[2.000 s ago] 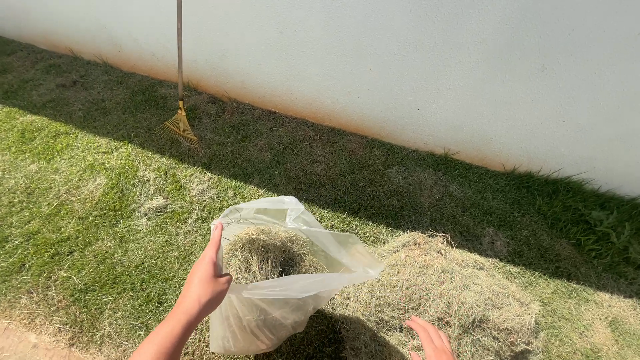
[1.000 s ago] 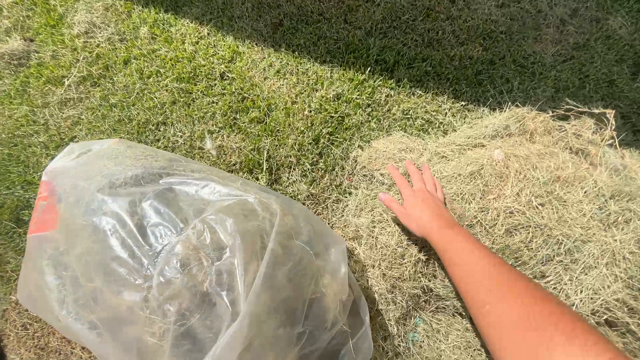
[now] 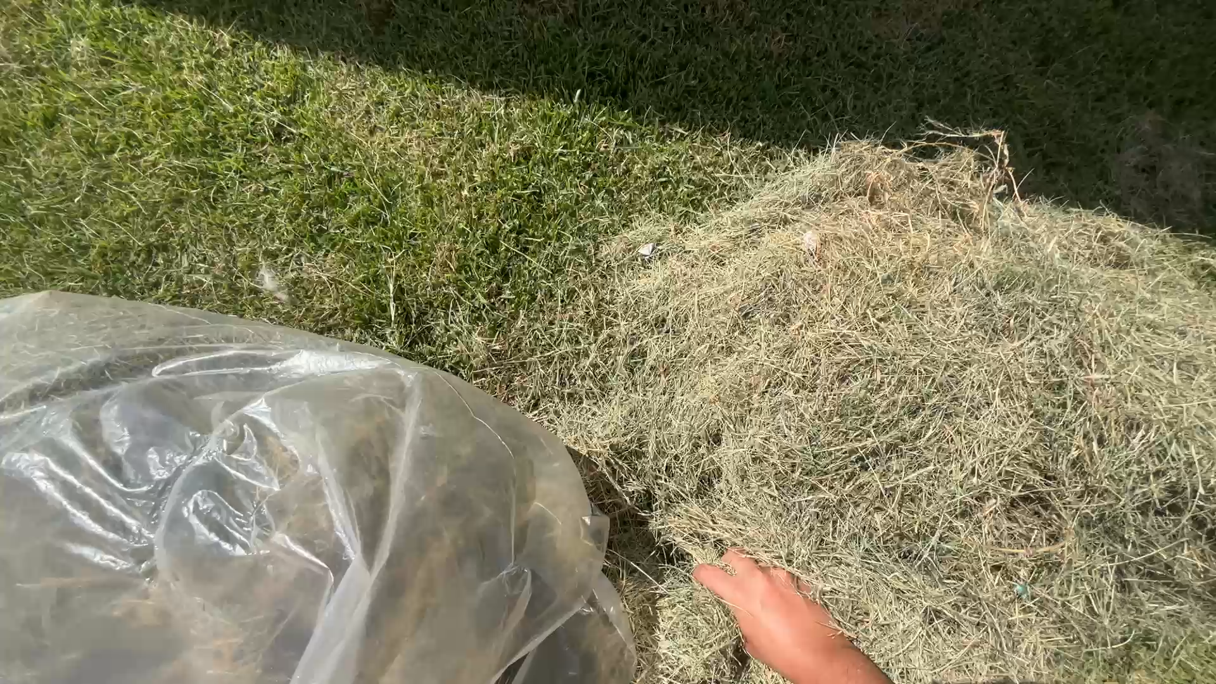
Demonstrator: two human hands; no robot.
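Observation:
My right hand [image 3: 774, 608] reaches in from the bottom edge and touches the near side of a broad heap of dry grass clippings [image 3: 912, 380]. Its fingertips are partly sunk in the clippings, so whether they grip any cannot be told. Left of it, a translucent plastic bag [image 3: 285, 494] with dry grass inside lies on the lawn, its surface creased and shiny. A narrow dark gap separates the bag from the heap near my hand. My left hand is out of sight.
Mown green lawn [image 3: 427, 180] stretches behind the bag, with a shaded band of grass [image 3: 665, 57] across the top. Thin dry stems [image 3: 988, 152] stick up from the back of the heap. A small whitish scrap [image 3: 647, 251] lies at its left edge.
My right hand has moved toward me, from the heap's upper left side to its near side. My left hand, seen two seconds ago on the bag's rim, has gone from view.

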